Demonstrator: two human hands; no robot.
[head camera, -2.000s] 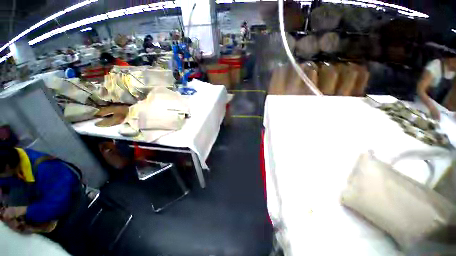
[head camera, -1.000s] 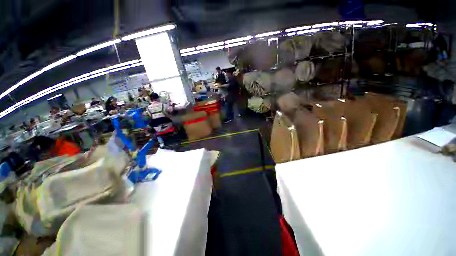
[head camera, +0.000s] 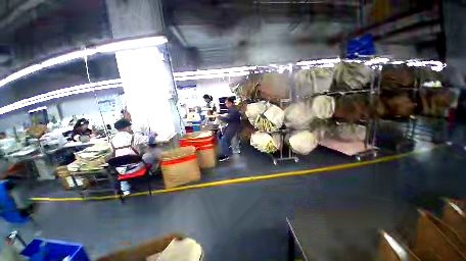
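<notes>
Neither of my hands is in the picture. Nearest in front, a pale cream piece (head camera: 181, 251) lies at the bottom edge, cut off by it, beside a brown piece or carton edge (head camera: 140, 248). Brown upright panels or cartons with pale edges (head camera: 437, 234) stand at the bottom right, also cut off. A blue crate (head camera: 56, 250) is at the bottom left. Wheeled racks with metal posts (head camera: 374, 125) carry clustered cream bag bodies (head camera: 265, 116) and brown ones (head camera: 396, 104) further ahead.
A yellow floor line (head camera: 265, 177) crosses the grey floor. Brown bins with red bands (head camera: 180, 168) stand by a white pillar (head camera: 145, 86). A person sits at the left (head camera: 124, 140), another stands near the bins (head camera: 232, 127). A dark flat surface (head camera: 332, 237) is at the bottom.
The view has moved forward past the white tables, which are out of the picture. The bins, pillar and racks show larger or fuller, and the brown panels have shifted to the bottom right.
</notes>
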